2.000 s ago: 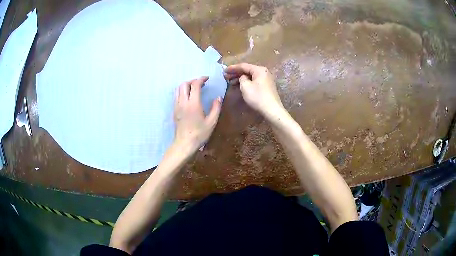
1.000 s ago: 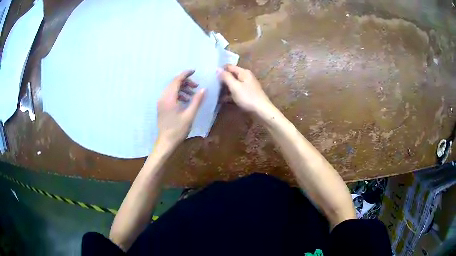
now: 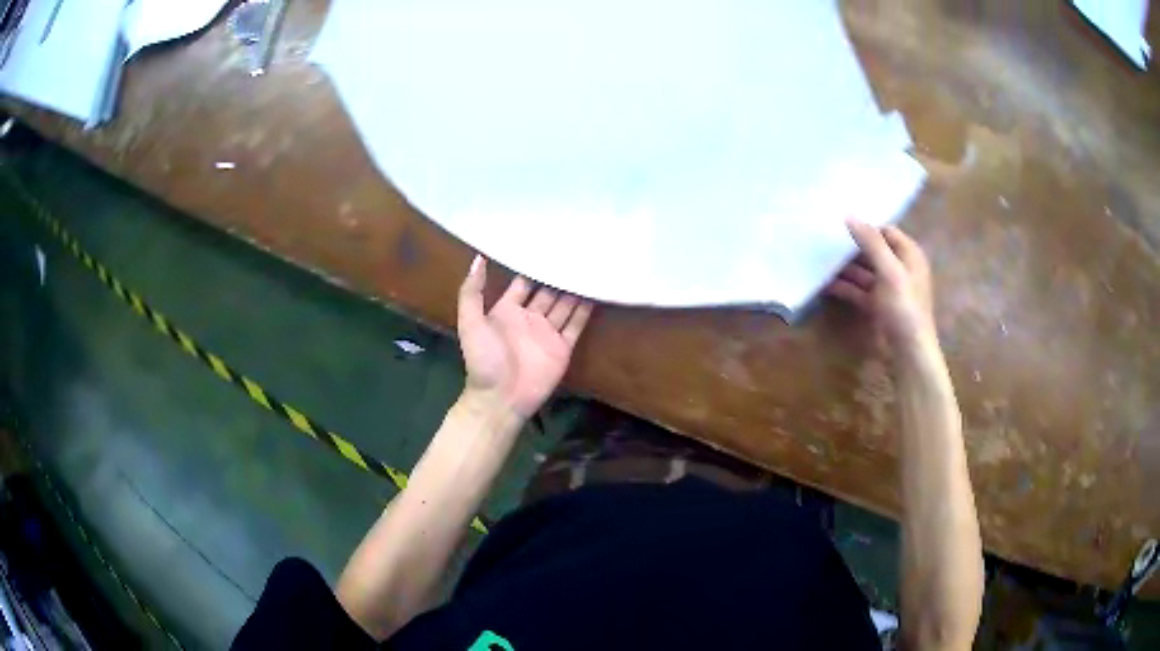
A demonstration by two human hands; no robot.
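A large white rounded panel (image 3: 598, 153) lies over the brown table, with small notched corners on its right side and a thin darker layer along its lower edge. My left hand (image 3: 515, 350) is palm up at the lower left edge, its fingertips partly hidden beneath the panel and its thumb apart. My right hand (image 3: 890, 286) grips the lower right edge, one digit on top and the others at or below the edge. What lies under the panel is hidden.
The brown table (image 3: 1056, 420) has its near edge slanting across the view. More white pieces (image 3: 57, 57) and a shiny silver item (image 3: 261, 32) lie upper left. Another white piece (image 3: 1119, 26) is upper right. Yellow-and-black tape (image 3: 255, 388) marks the green floor.
The view has turned and shifted, and the panel now lies closer to me. My left hand has moved from the panel's top to under its near edge. My right hand has moved down the right edge.
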